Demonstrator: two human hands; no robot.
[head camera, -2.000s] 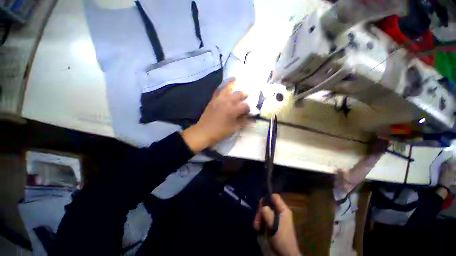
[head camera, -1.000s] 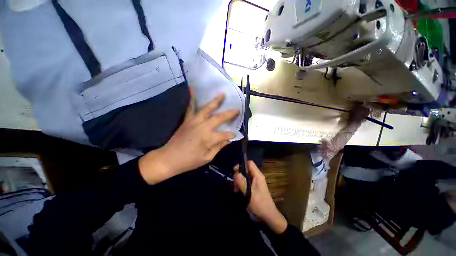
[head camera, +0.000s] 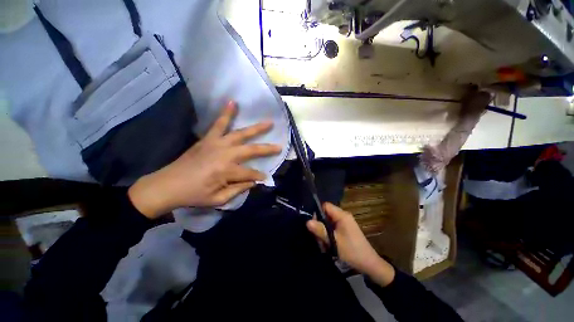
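A pale grey-blue garment panel lies on the white table at the left, its curved edge towards the machine. A dark pocket bag with a pale band and two narrow dark strips show on it. My left hand lies flat on the panel with fingers spread, near the curved edge. My right hand holds long black fabric shears by the handles, below the table's front edge. The blades point up along the panel's curved edge. Whether they touch the cloth I cannot tell.
The sewing machine's lit needle area is above right, with a dark hook-like part beside it. A dusty pink rag hangs over the table's front edge. Below stands a cardboard box. A person's dark sleeve shows at the far right.
The panel and my left hand have moved left and now lie flat, away from the needle. The shears have come to the panel's curved edge and now tilt up-left.
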